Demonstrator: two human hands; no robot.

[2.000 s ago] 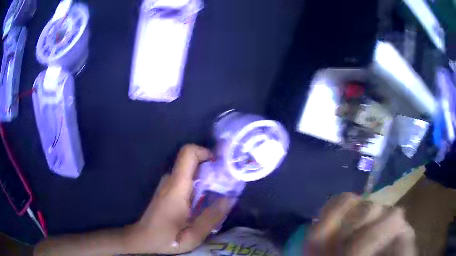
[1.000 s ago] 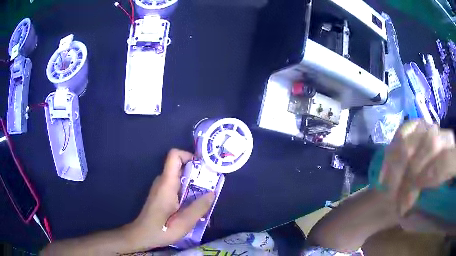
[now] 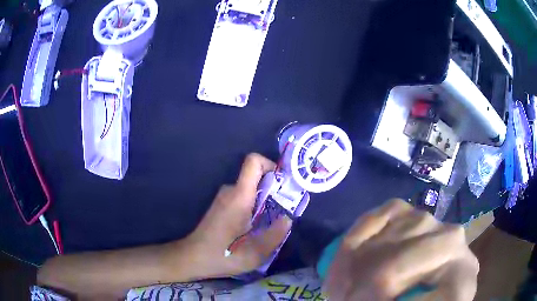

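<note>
My left hand (image 3: 241, 217) holds a lilac-white handheld fan unit (image 3: 321, 157) by its open handle, with the round grille head up and to the right. A small white square piece lies on the grille. Thin red and black wires with a small white connector hang over my left hand. My right hand (image 3: 406, 253) is closed around the teal electric screwdriver (image 3: 331, 256) at the bottom right, a little blurred. The driver's black nose shows dimly between the hands, near the handle; its tip is too dark to make out.
Other fan units (image 3: 107, 129) lie on the black mat (image 3: 171, 153) at the left and top, one cut by the upper edge. A red-edged phone (image 3: 23, 170) lies at far left. The screw feeder (image 3: 395, 120), a clear plastic bag (image 3: 484, 169) and a cardboard box (image 3: 500, 253) are at right.
My right hand with the screwdriver has moved left and down, closer to the held fan. The fan and left hand appear farther right; the whole view has shifted too.
</note>
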